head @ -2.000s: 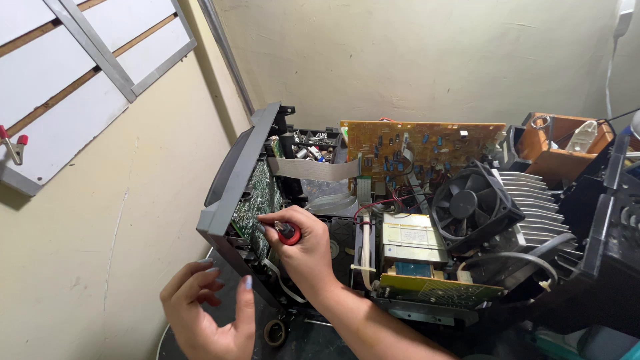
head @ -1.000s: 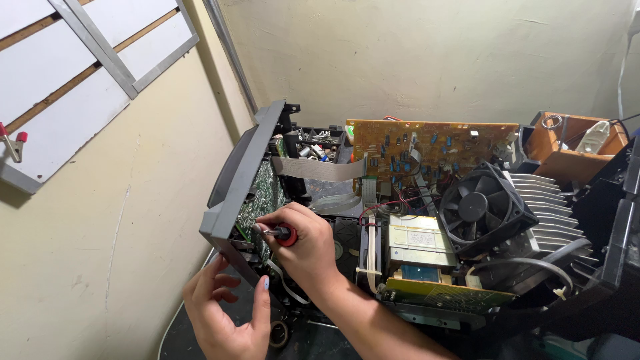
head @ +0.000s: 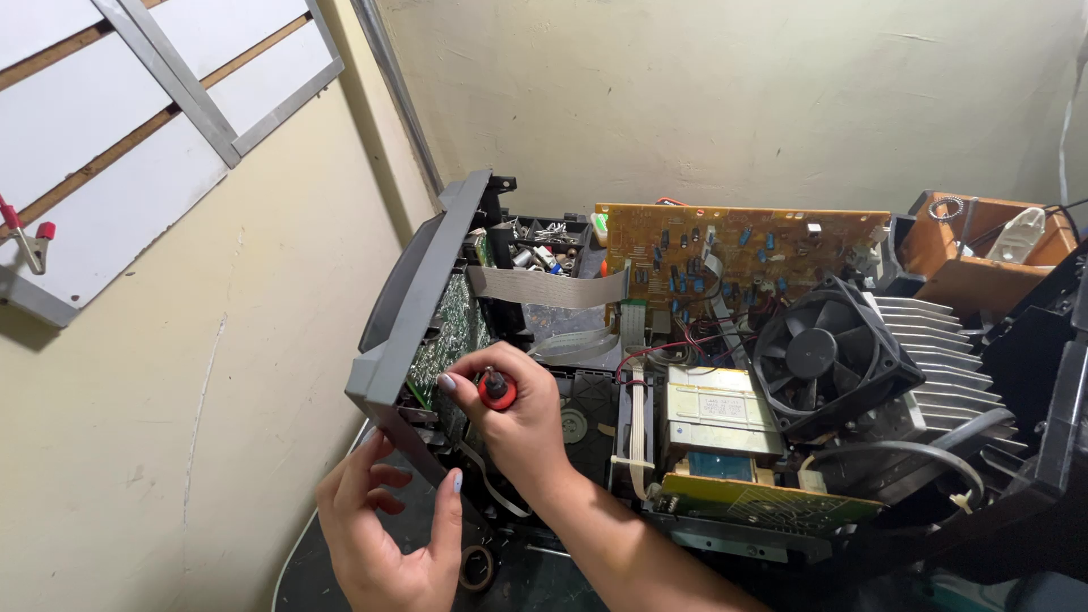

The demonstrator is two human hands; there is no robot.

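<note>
My right hand [head: 514,412] is closed round a screwdriver with a red and black handle [head: 496,389], beside the green circuit board [head: 450,336] on the inner side of a grey front panel [head: 416,289]. The tool's tip is hidden. Below it, my left hand [head: 391,518] has its fingers apart and its fingertips at the panel's lower edge; it holds nothing. A flat ribbon cable [head: 548,287] runs from the panel to an upright brown circuit board [head: 748,255]. To the right are a transformer [head: 718,412], a black fan [head: 812,353] and a finned metal heat sink [head: 943,365].
Behind the panel stands a black compartment tray [head: 574,234] of small parts. A wooden box [head: 960,276] is at the back right. A roll of tape [head: 477,568] lies on the dark table near my left hand. Walls rise at the left and back.
My left hand has moved up to the lower edge of the front panel. The screwdriver in my right hand has tilted, and its handle now points more toward the camera.
</note>
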